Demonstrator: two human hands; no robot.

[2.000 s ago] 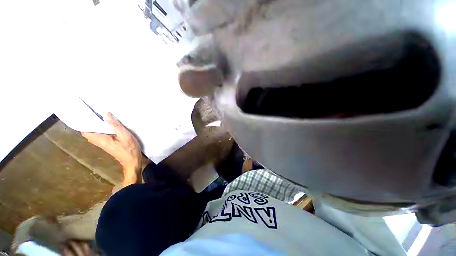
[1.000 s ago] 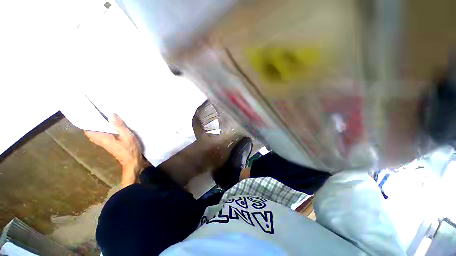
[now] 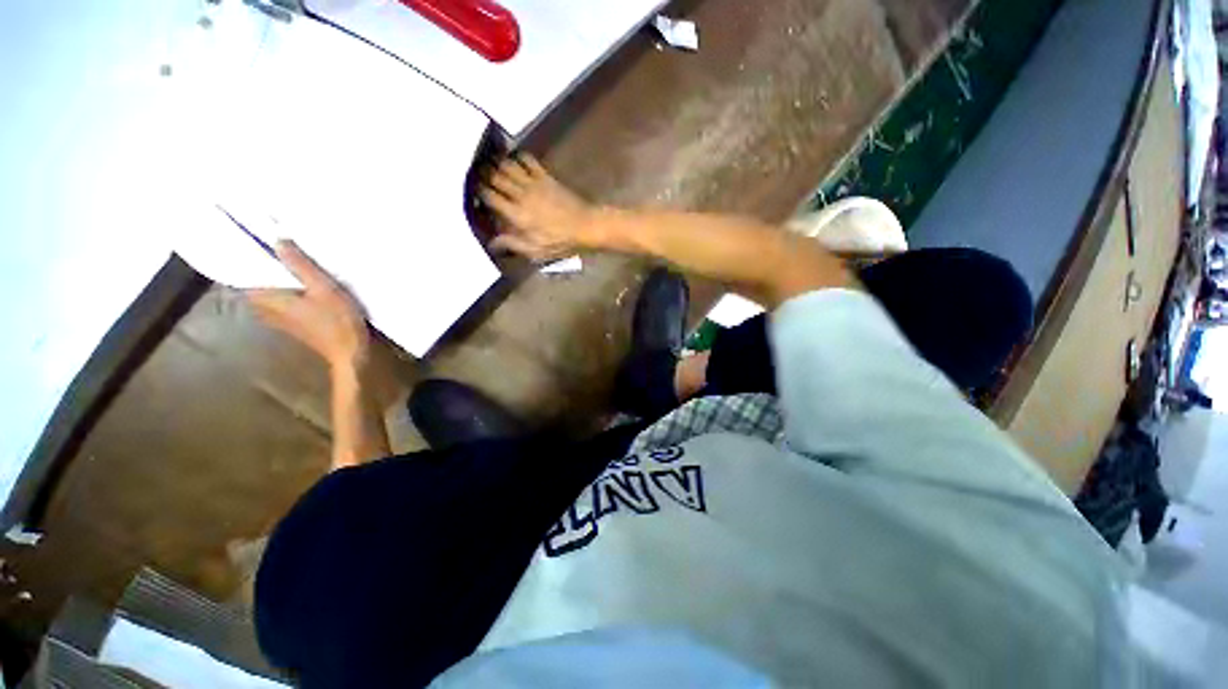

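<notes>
A white-topped fabric block [image 3: 418, 242] lies in front of me on the brown table, its dark cut side showing at the right end. My left hand [image 3: 319, 312] rests at its near left edge, fingers apart, below a short dark slit in the white top. My right hand [image 3: 539, 209] is at the block's dark right end. Its fingertips are against the dark side, and whether they grip it cannot be told. A red machine handle [image 3: 471, 24] shows at the top edge over the white sheet; the rest of the machine is mostly out of view.
The brown table [image 3: 768, 101] carries small white scraps. A white tub [image 3: 859, 226] stands at the right, beside the green scrap-littered floor [image 3: 929, 128]. My dark shoes and trouser legs are on the near side of the block. Grey-blue cloth [image 3: 1044, 128] lies further right.
The large machine body has moved up out of view, leaving the red handle at the top. My right arm and hand now show, reaching to the block. My left hand is nearly unmoved.
</notes>
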